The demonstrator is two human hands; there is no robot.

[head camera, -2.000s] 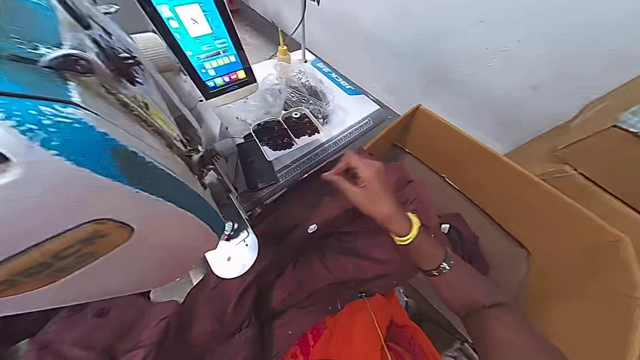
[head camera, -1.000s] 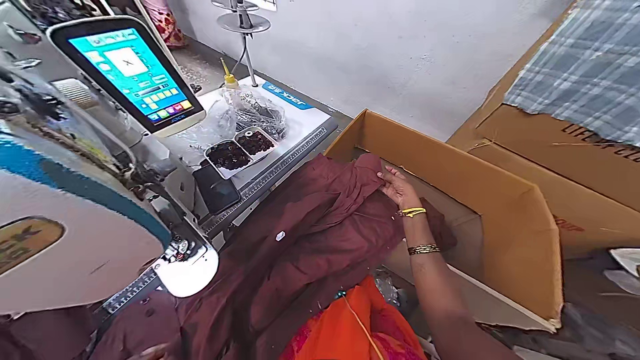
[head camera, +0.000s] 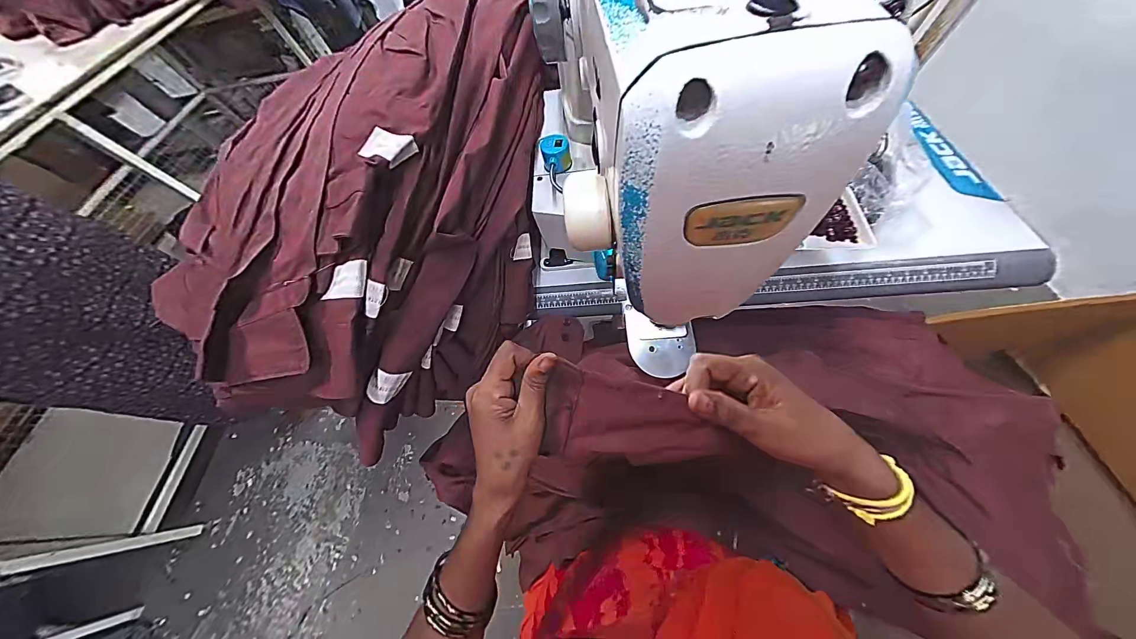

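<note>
A maroon garment (head camera: pixel 799 355) lies across my lap and below the Jack sewing machine head (head camera: pixel 745 169). My left hand (head camera: pixel 510 404) pinches its cloth between thumb and fingers, left of the machine's rounded white lower arm (head camera: pixel 661 344). Just right of that arm, my right hand (head camera: pixel 754 404) pinches the same stretch of cloth, so an edge runs between both hands. Small dark buttons (head camera: pixel 568 330) show on the garment near my left hand. A pile of maroon garments (head camera: pixel 373 195) with white tags hangs at the left of the machine.
The machine table's edge, with a measuring scale (head camera: pixel 879 277), runs behind the garment. A tray of dark buttons (head camera: pixel 839 222) stands on the table. At the right is a cardboard box (head camera: pixel 1092 373). Metal racks (head camera: pixel 133 151) stand at the far left, and a dark speckled cloth (head camera: pixel 80 311) hangs there.
The view has swung left. My right hand has left the garment's part over the cardboard box and now pinches cloth by the machine's lower arm. My left hand has come fully into view, pinching cloth.
</note>
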